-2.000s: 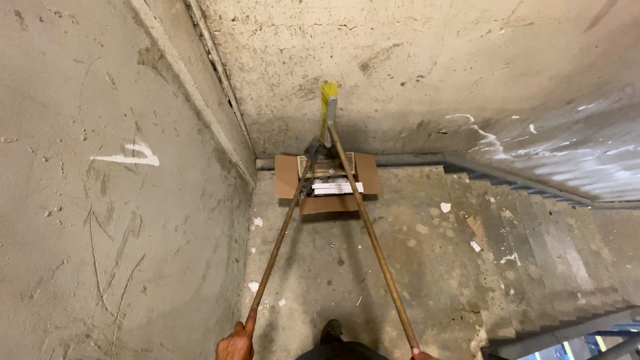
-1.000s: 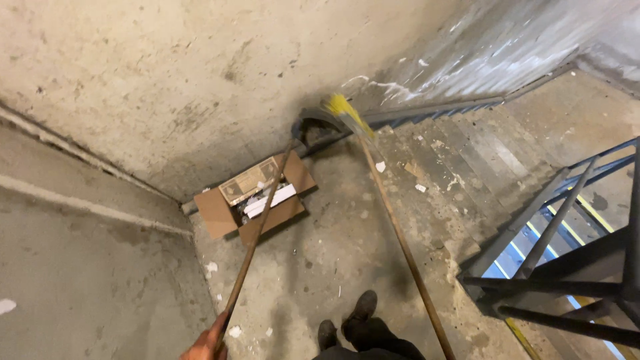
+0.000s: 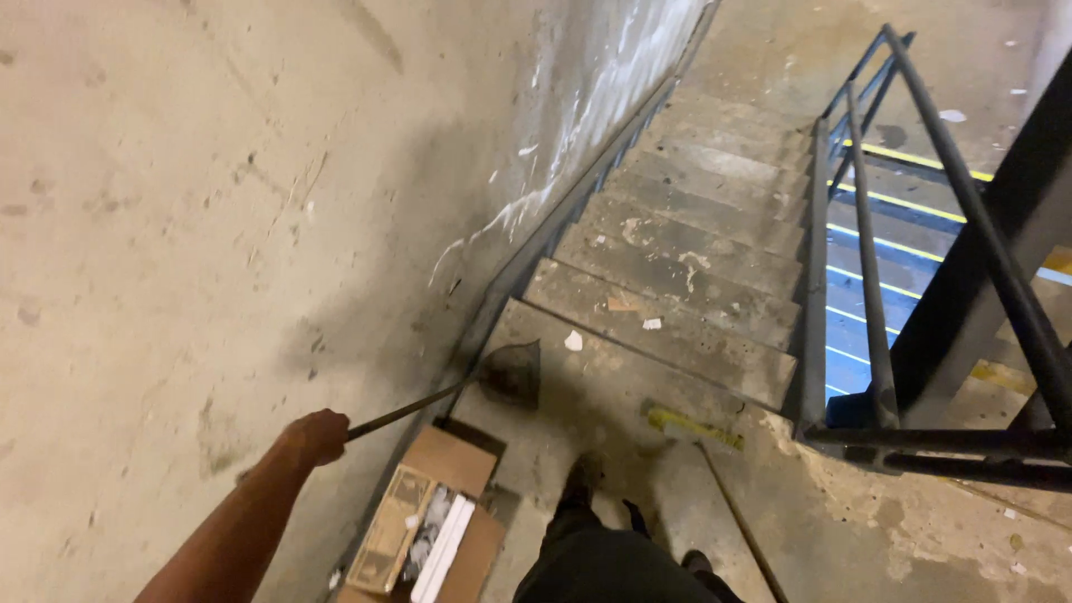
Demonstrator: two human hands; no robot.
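Observation:
My left hand [image 3: 322, 437] grips the handle of a long-handled dustpan [image 3: 511, 374], whose dark pan rests near the wall at the head of the stairs. A broom with yellow bristles [image 3: 695, 425] lies to the right of my feet, its bristles on the landing floor. Its stick runs down out of the bottom edge, and my right hand is out of view. Below my left hand stands an open cardboard box [image 3: 452, 456] with white pieces and crumpled material inside.
Concrete stairs [image 3: 670, 276] descend ahead, with paper scraps [image 3: 573, 341] on the landing and steps. A dark metal railing [image 3: 816, 276] borders them on the right, beyond which are more steps with yellow edges. A stained concrete wall [image 3: 251, 209] rises on the left.
The view has swung right toward the stairs. The dustpan and broom, together above the box two seconds ago, are now apart near the stair edge. My right hand has left the view.

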